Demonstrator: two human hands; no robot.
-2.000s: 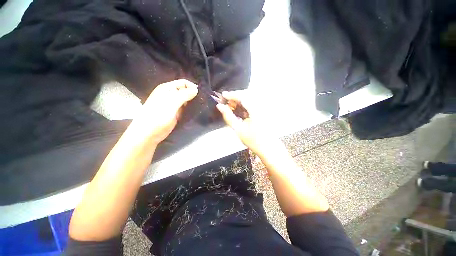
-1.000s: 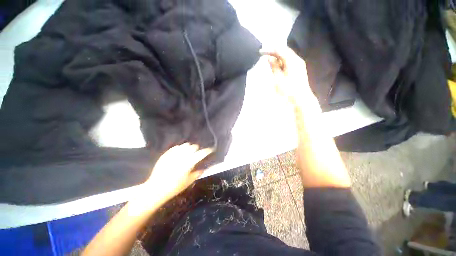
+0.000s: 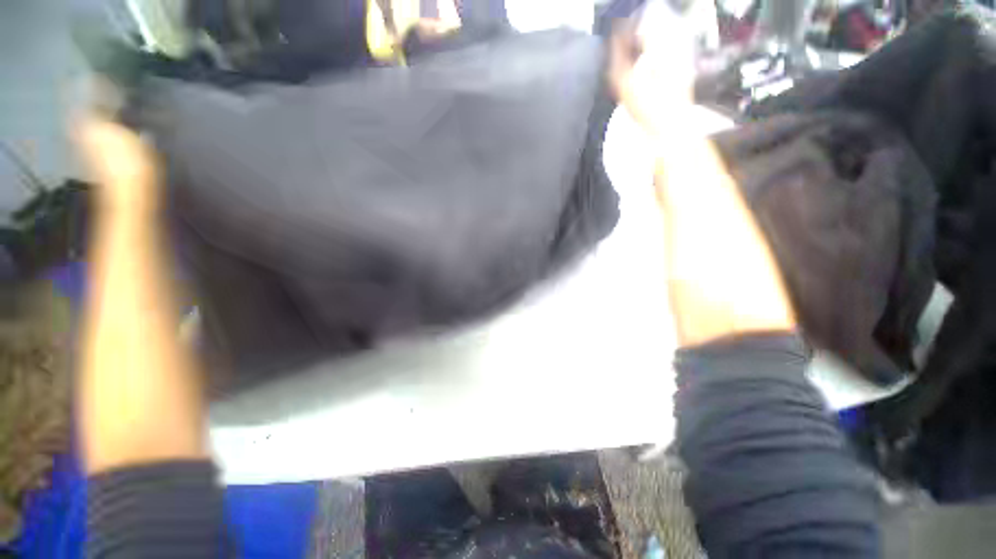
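The black garment is lifted and stretched between my two raised hands, blurred by motion. Its lower part hangs over the white table. My left hand is at the garment's upper left corner and holds it; the fingers are blurred. My right hand is at the upper right corner and holds it. I cannot make out the thread snips, the cord or any seam detail.
A heap of black garments lies on the right of the table and hangs over its edge. A blue crate is below the table at the left. Beyond the table is a blurred person's hand by something yellow.
The garment lay flat on the table before; now it is raised and spread. My left hand has moved up and far left, my right hand up. The view has tilted upward.
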